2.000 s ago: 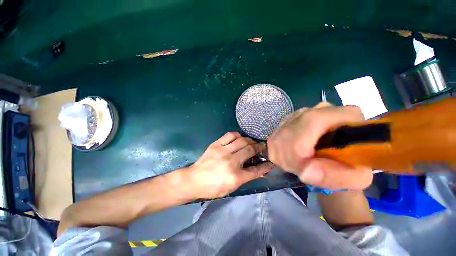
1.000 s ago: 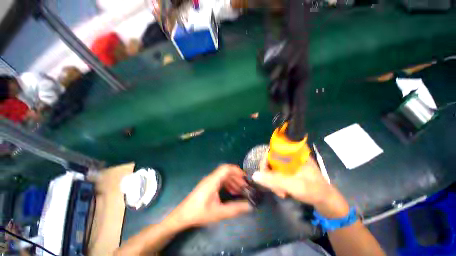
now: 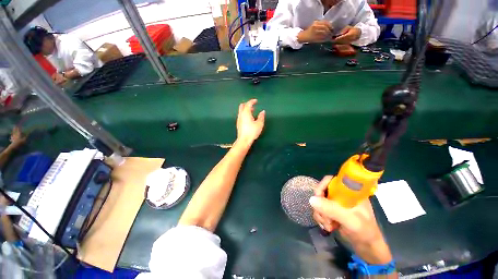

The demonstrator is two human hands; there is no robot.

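Observation:
The orange electric screwdriver (image 3: pixel 354 182) hangs from a black arm. My right hand (image 3: pixel 345 217) is closed around its body, tip pointing down at the right edge of the perforated round dish (image 3: pixel 296 200). My left hand (image 3: pixel 250 124) is stretched forward over the raised green section, fingers apart, with nothing visible in it. A small dark round module (image 3: pixel 256 81) lies beyond its fingertips. Another dark module (image 3: pixel 172 126) lies to the left. A translucent plate (image 3: pixel 323 240) lies below the dish, partly beside my right hand.
A tub with white wad (image 3: pixel 167 188), cardboard sheet (image 3: pixel 123 210) and blue-black box (image 3: pixel 82 210) are left. White paper (image 3: pixel 399 201) and a solder reel (image 3: pixel 462 180) are right. A blue-white machine (image 3: pixel 256 56), a metal post (image 3: pixel 144 41) and people in white are opposite.
My left hand has left the near edge and reached forward, no longer holding the dark piece. My right hand still holds the screwdriver, now farther right in view. The view has tilted up.

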